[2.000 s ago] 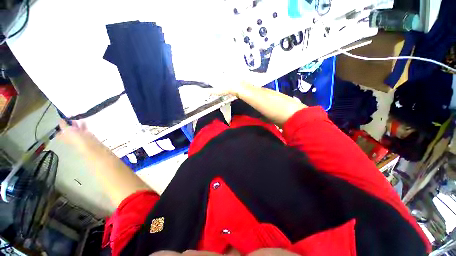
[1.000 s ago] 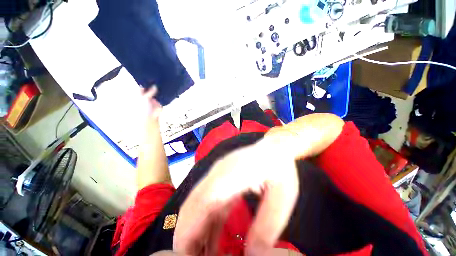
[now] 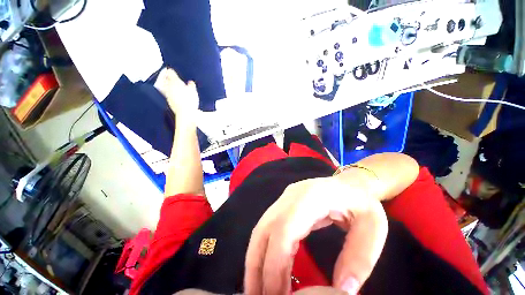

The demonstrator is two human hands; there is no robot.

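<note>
A long dark navy cloth panel [image 3: 187, 52] lies on the white table, its top cut off by the frame edge. A second dark piece [image 3: 138, 112] lies to its lower left and reaches the table's front edge. A narrow dark strip [image 3: 249, 66] curves out from the panel's right side. My left hand [image 3: 177, 95] is on the cloth where the two pieces meet; whether its fingers grip a piece cannot be told. My right hand [image 3: 316, 224] is close to the camera before my chest, fingers curled and apart from the thumb, with nothing visible in it.
A white sewing machine [image 3: 397, 34] stands at the right of the table, with black-handled scissors [image 3: 366, 69] in front of it. A blue crate [image 3: 374, 129] is below the table edge. A fan [image 3: 60, 190] stands at lower left.
My left hand has moved up onto the cloth. The dark piece at lower left now lies spread wider, where a thin strip showed. My right hand came from the table edge to my chest.
</note>
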